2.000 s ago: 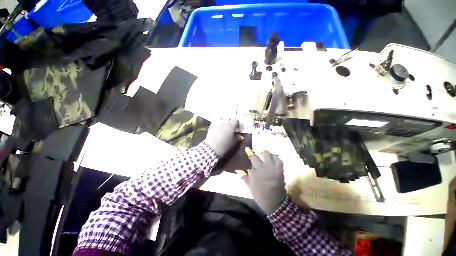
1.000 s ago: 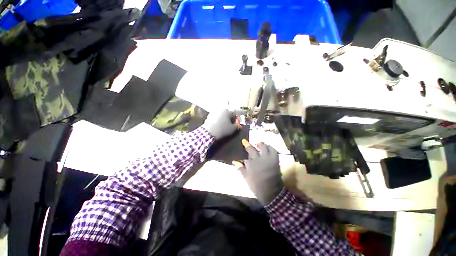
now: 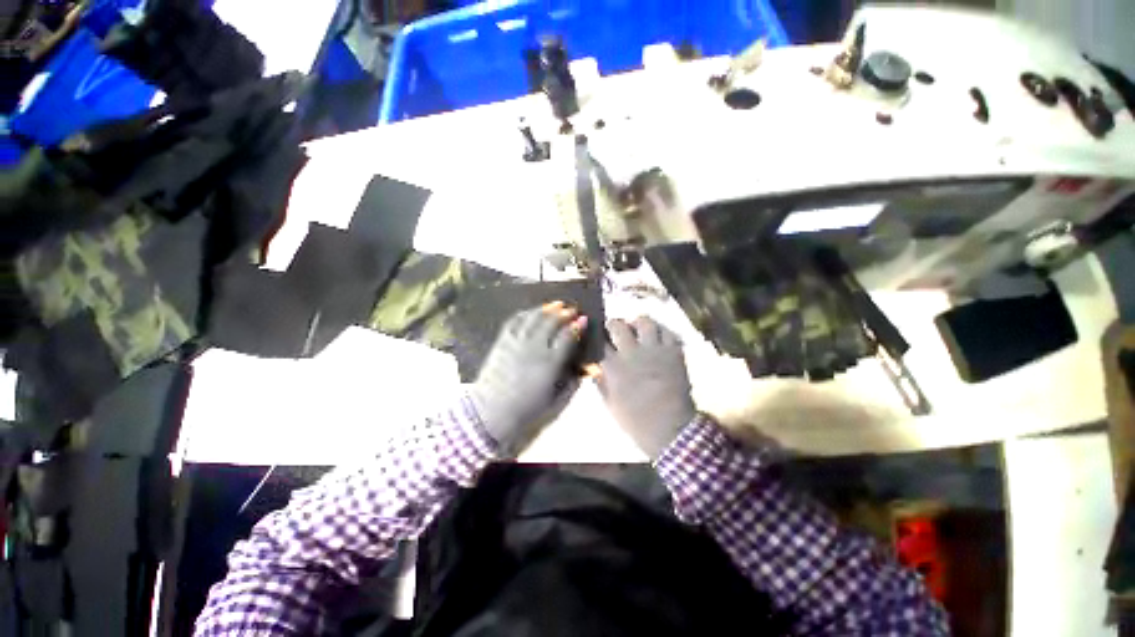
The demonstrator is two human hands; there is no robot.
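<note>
My left hand (image 3: pixel 529 371), in a grey glove with orange fingertips, lies on a black cut piece (image 3: pixel 504 311) just in front of the needle area (image 3: pixel 600 264). My right hand (image 3: pixel 647 380), in a grey glove, is close beside it, fingers curled at the piece's right edge. The fingertips of both hands nearly meet; the fingers partly hide the piece's near part. A camouflage piece (image 3: pixel 423 299) lies left of the black piece, partly covered by it. The white sewing machine head (image 3: pixel 921 143) stands at the right.
A fanned camouflage stack (image 3: pixel 784 311) lies under the machine arm, with a thin metal tool (image 3: pixel 906 378) and a flat dark object (image 3: pixel 1006 336) to its right. A heap of black and camouflage pieces (image 3: pixel 106 280) is at left. A blue bin (image 3: pixel 479 62) stands behind the table.
The view has shifted and turned. My left hand has drawn back from the needle area towards me, uncovering more of the black piece. My right hand has moved closer to it.
</note>
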